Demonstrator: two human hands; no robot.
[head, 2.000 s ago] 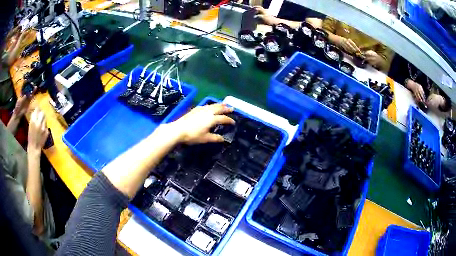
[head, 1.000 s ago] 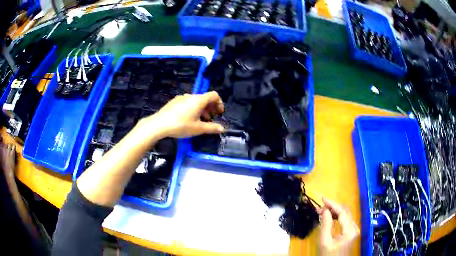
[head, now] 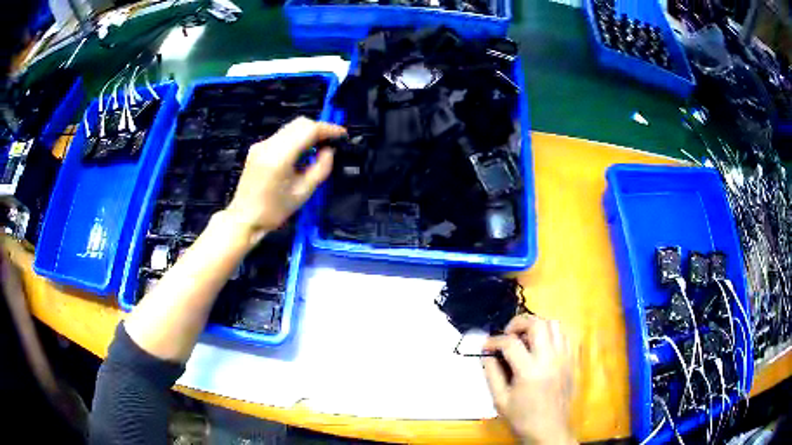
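Observation:
My left hand (head: 282, 174) is over the left edge of the bin of loose housings (head: 421, 259), its thumb and fingers closed on a small dark piece that looks like a housing, mostly hidden by the fingers. My right hand (head: 530, 369) is at the right end of the white work sheet (head: 347, 348), fingertips pinching a thin black sealing ring (head: 469, 353) whose outline shows against the sheet. The pile of sealing rings (head: 478, 300) lies just beyond that hand. The tray of fitted housings (head: 300, 261) stands left of the loose bin, with housings in rows.
A bin of cabled units (head: 673, 209) stands at the right, with white wires. Another blue bin (head: 82, 217) at the left holds cabled units at its far end. Bins of small parts (head: 399, 24) stand on the green matting beyond. Yellow-orange bench top (head: 569, 217) shows between the bins.
My left hand has moved up and left from the near part of the loose bin, now with a dark piece. My right hand has moved left onto the sheet with a ring. The view has shifted.

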